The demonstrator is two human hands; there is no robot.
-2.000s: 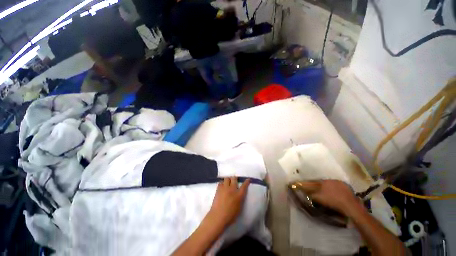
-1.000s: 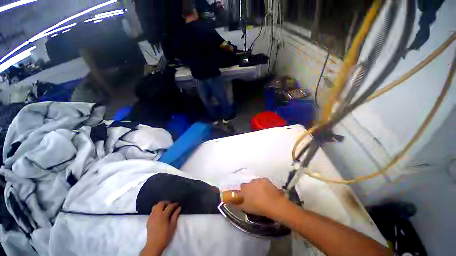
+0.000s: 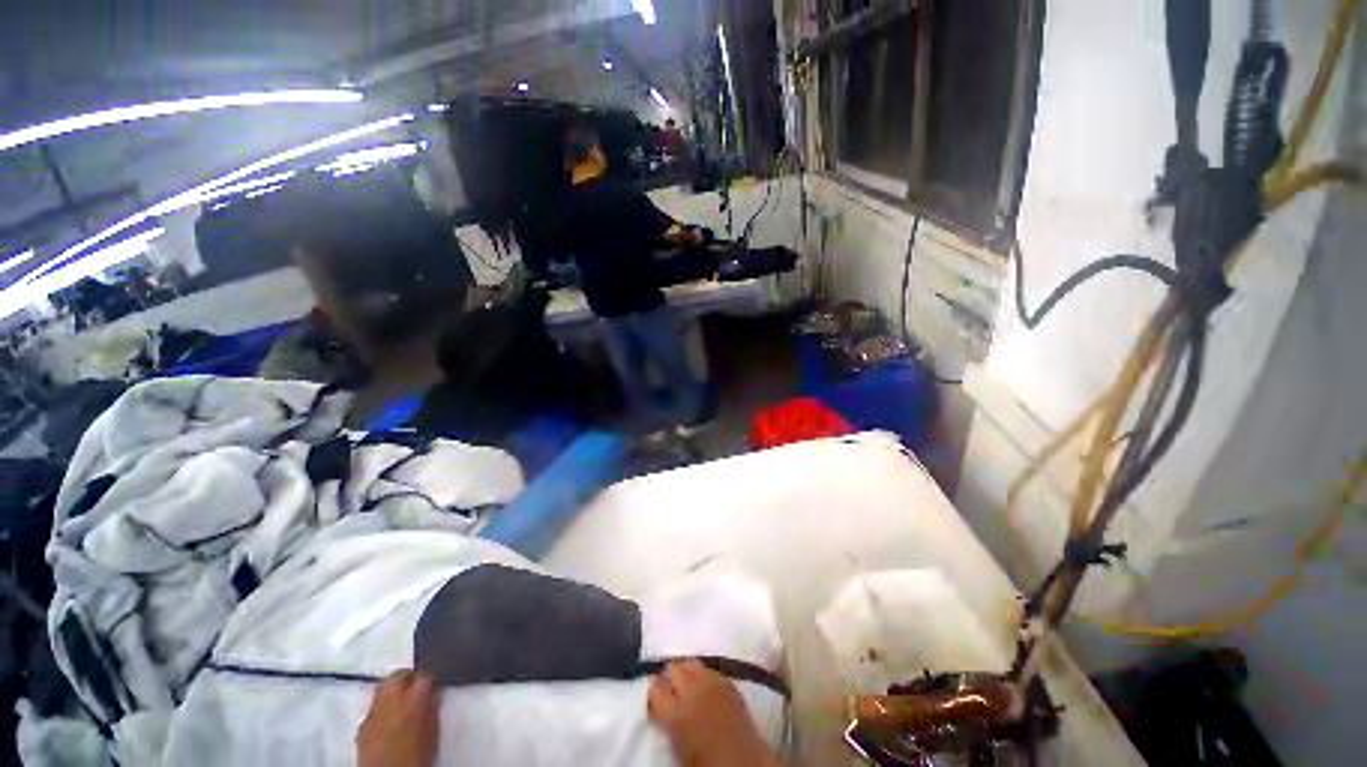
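A white garment (image 3: 555, 727) with a dark panel (image 3: 528, 626) and a thin dark seam trim lies spread at the front of the padded table. My left hand (image 3: 399, 722) grips the cloth at the seam, below the panel's left corner. My right hand (image 3: 708, 713) grips it at the trim right of the panel, fingers bent. Both hands are cut off by the bottom edge, and their thumbs are hard to see. The steam iron (image 3: 937, 704), with its orange-brown handle, stands at the right with no hand on it.
A crumpled garment pile (image 3: 195, 510) lies at the left. A blue block (image 3: 555, 495) is at the far edge of the cream table (image 3: 720, 510). Hose and cables (image 3: 1117, 465) hang at the right wall. Beyond are a red basket (image 3: 799, 424), a blue crate (image 3: 885, 393) and a person (image 3: 622, 285).
My right hand has left the iron, which now stands at the right, and has moved to the garment's trim. My left hand has shifted left along the seam. The view has tilted up.
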